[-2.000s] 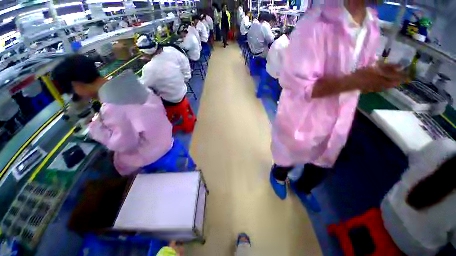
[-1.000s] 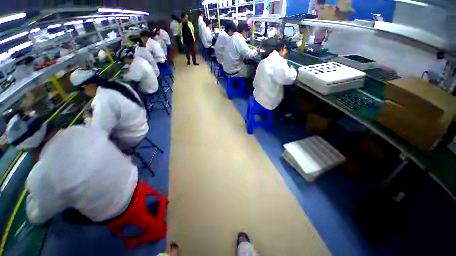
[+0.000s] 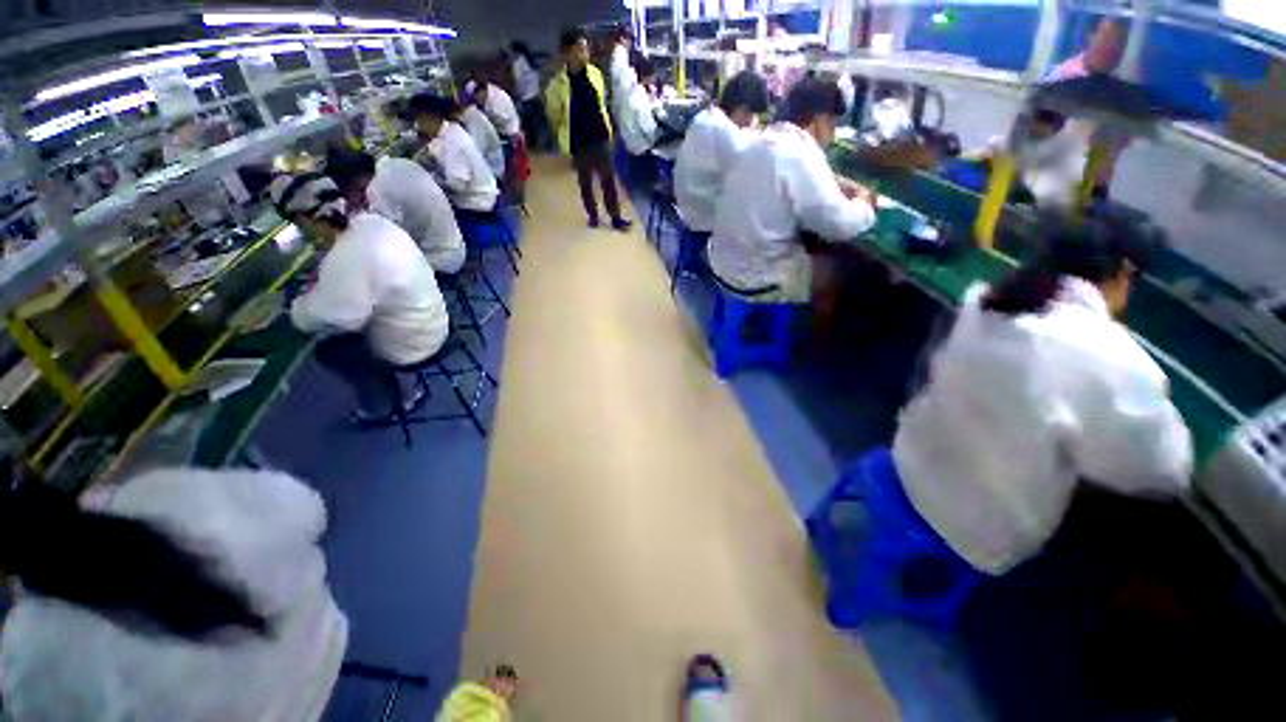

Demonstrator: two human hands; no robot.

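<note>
The beige aisle floor lies straight in front of me. My left hand shows small and blurred at the bottom edge, in a yellow sleeve, low over the aisle. Its fingers are too small to tell whether they are open or closed, and no held thing can be made out. My right hand is out of the picture. One shoe shows at the bottom edge, right of the hand.
Seated people in white line both sides, on blue stools and dark stools. A person in a yellow jacket stands in the aisle ahead. Green-topped benches run along the right, with more benches on the left.
The view has moved forward along the aisle. The person in pink, white-topped box and pale floor stack have left view. The person in yellow looks nearer; my left hand shows more than one second ago.
</note>
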